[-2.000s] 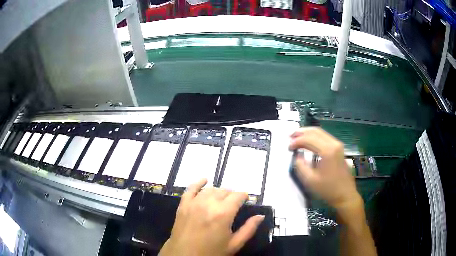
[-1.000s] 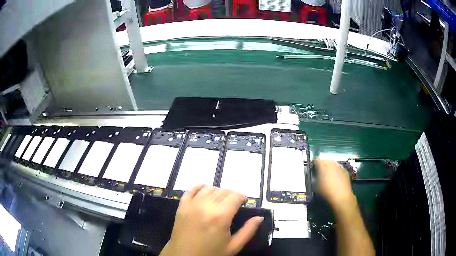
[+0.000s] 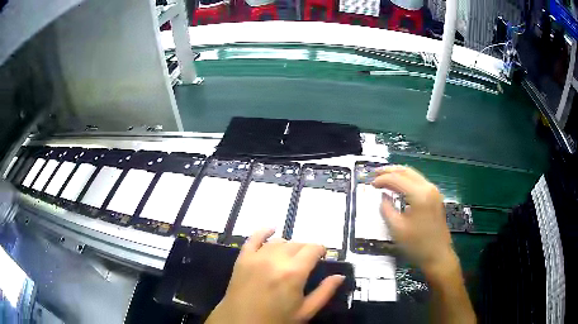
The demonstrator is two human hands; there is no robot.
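A row of phone middle frames (image 3: 263,209) lies side by side on the white feed track, each black-edged with a white-looking centre. The rightmost frame (image 3: 371,215) has a narrow gap to its left; its right side is covered. My left hand (image 3: 276,278) lies palm down, thumb spread, over the black block (image 3: 199,275), fingertips at the near ends of the frames. My right hand (image 3: 415,218) is over the right side of the rightmost frame, fingers curled, thumb and forefinger apart. Whether it holds anything is unclear.
A black pad (image 3: 291,137) lies beyond the track. A frame (image 3: 485,218) is on the green belt (image 3: 317,95) at right. A white post (image 3: 443,63) stands beyond. Ribbed black stack (image 3: 548,247) at far right; grey machine panel (image 3: 104,69) at left.
A frame was set down at the row's right end between the first two views. Since then my right hand has come back left over it. My left hand keeps its place; the view has shifted slightly.
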